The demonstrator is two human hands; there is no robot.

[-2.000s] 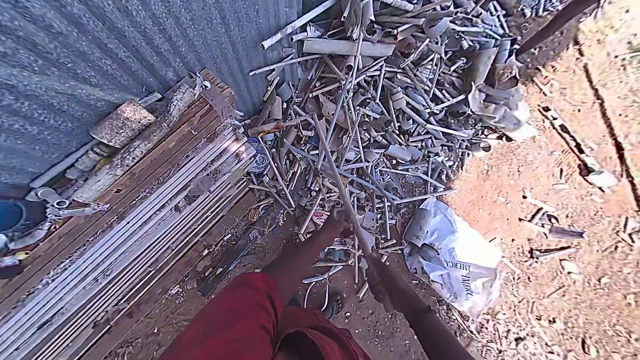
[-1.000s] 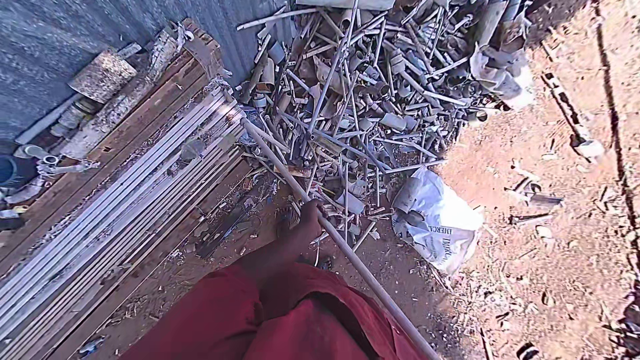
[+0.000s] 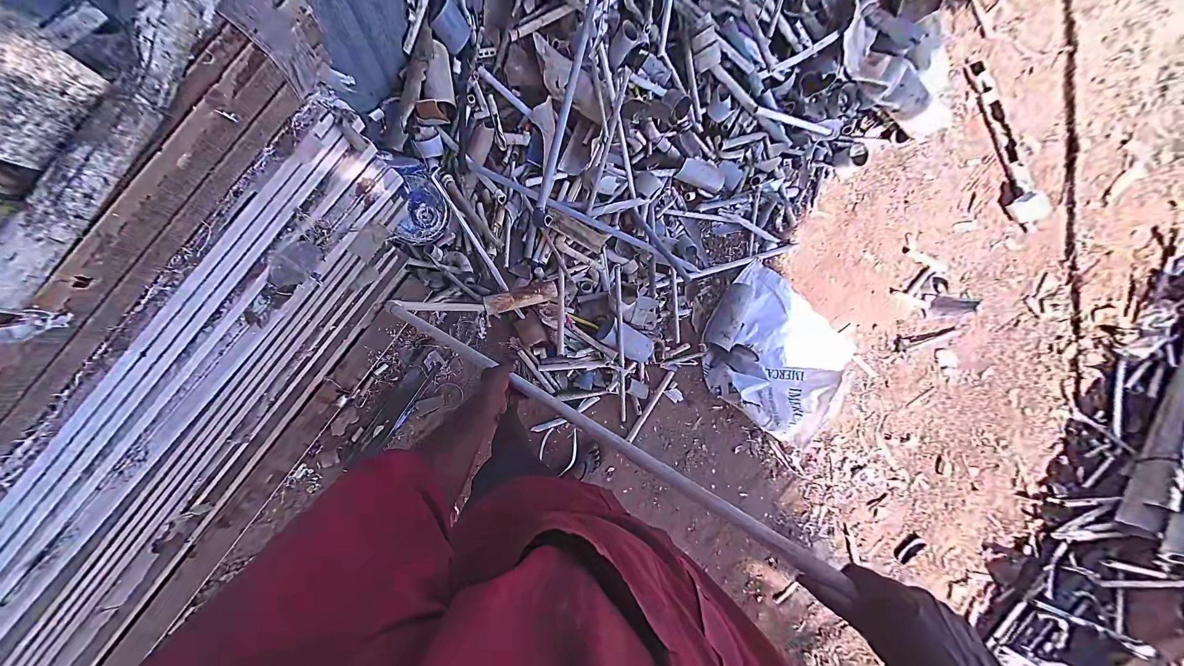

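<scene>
A long, thin pale pipe point(image 3: 647, 462) lies diagonally across the front of my body, its far end near the stacked lengths at the left. My left hand point(image 3: 481, 407) grips it a little way from that upper end. Lower right, my right hand point(image 3: 888, 610) is closed around the pipe close to its other end. Beyond the pipe spreads a heap of pipe offcuts point(image 3: 624, 342), cut short and tangled. A white plastic sack point(image 3: 777, 361) with printed writing rests on the soil at the heap's near right edge.
Long pale strips point(image 3: 185, 370) are stacked on brown beams point(image 3: 139, 213) at the left, beside corrugated metal point(image 3: 356, 42). Reddish soil point(image 3: 888, 444) extends rightward, with a dark straight line point(image 3: 1070, 185) across it. Another debris pile point(image 3: 1091, 573) lies at the lower right.
Both hands were close together on a pipe two seconds ago; now they are far apart along it. The right hand, not visible one second ago, shows at the lower right.
</scene>
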